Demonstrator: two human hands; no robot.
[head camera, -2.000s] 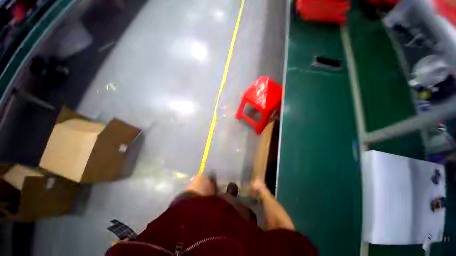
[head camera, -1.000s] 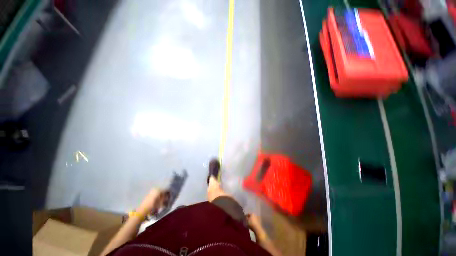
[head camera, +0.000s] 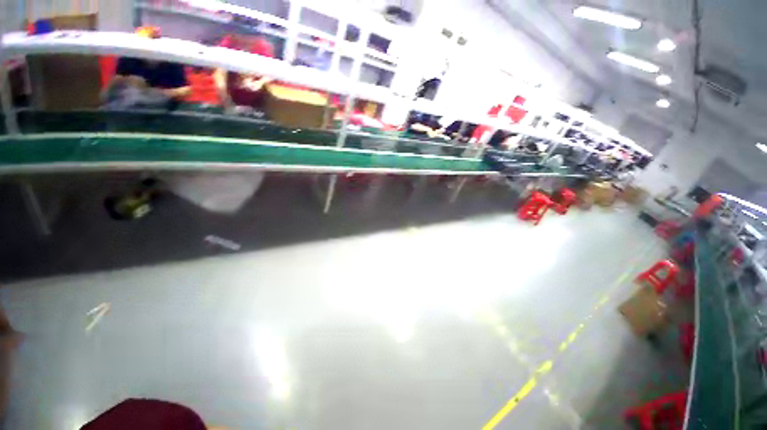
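A blurred patch of skin at the left edge seems to be part of my left hand (head camera: 7, 340), cut off by the frame; its fingers and anything in it cannot be seen. My right hand is not in view. My maroon sleeve or top (head camera: 145, 415) shows at the bottom. Nearest in front is the pale, shiny floor (head camera: 353, 336). A long green-topped bench (head camera: 244, 154) runs across the upper left, beyond the floor.
A yellow line (head camera: 547, 367) runs along the floor. Red stools (head camera: 535, 207) stand by the far bench. At right are another green bench (head camera: 711, 336), more red stools (head camera: 658, 275) and a cardboard box (head camera: 643, 310). People (head camera: 151, 74) are behind the far bench at upper left.
The view has swung up and to the left, away from the near bench and red trays. The dark sheet-like thing in my left hand and my right hand have gone from view.
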